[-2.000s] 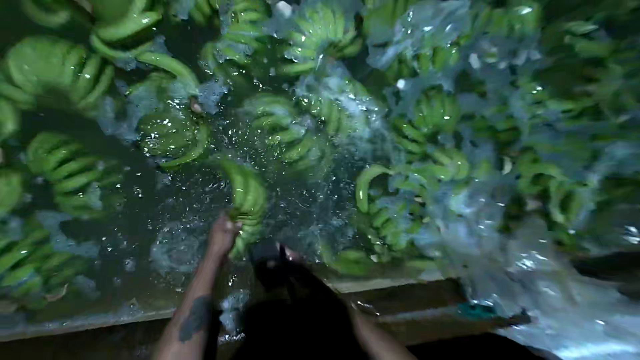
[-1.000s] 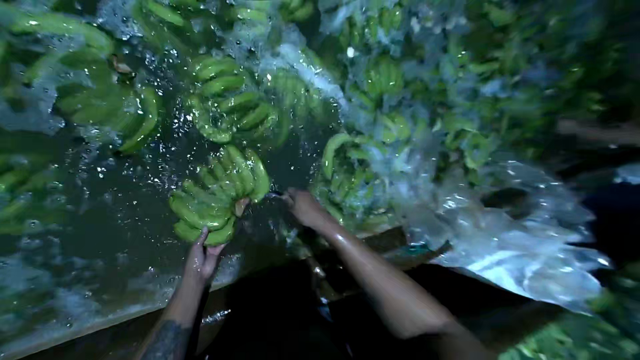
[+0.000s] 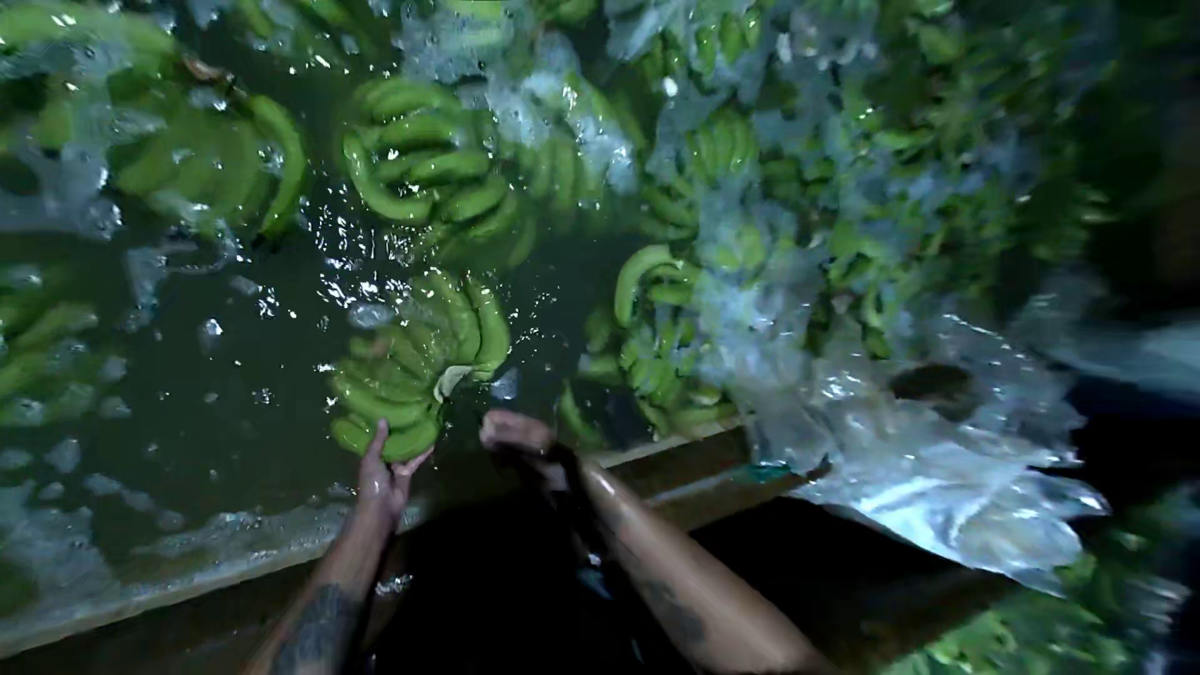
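Observation:
A hand of green bananas (image 3: 394,380) lies at the water's surface near the tank's edge, its pale cut crown turned toward the right. My left hand (image 3: 384,478) grips its lower bananas, thumb on top. Just right of the crown, apart from it, is my right hand (image 3: 518,433), with the fingers curled; blur and shadow hide whether anything is in it. Another green banana cluster (image 3: 417,155) floats beyond the held one, and a further cluster (image 3: 661,347) floats right of my right hand.
The tank's rim (image 3: 187,586) runs along the near side. Crumpled clear plastic sheeting (image 3: 956,487) hangs over the rim at the right. More bananas (image 3: 216,159) float at the upper left, amid bluish foam patches. Green leafy-looking material (image 3: 1003,637) lies at the lower right.
My right hand, at the cluster's crown with a small tool one second ago, is now lower and apart from it. The held cluster has tilted, with its cut crown now showing pale.

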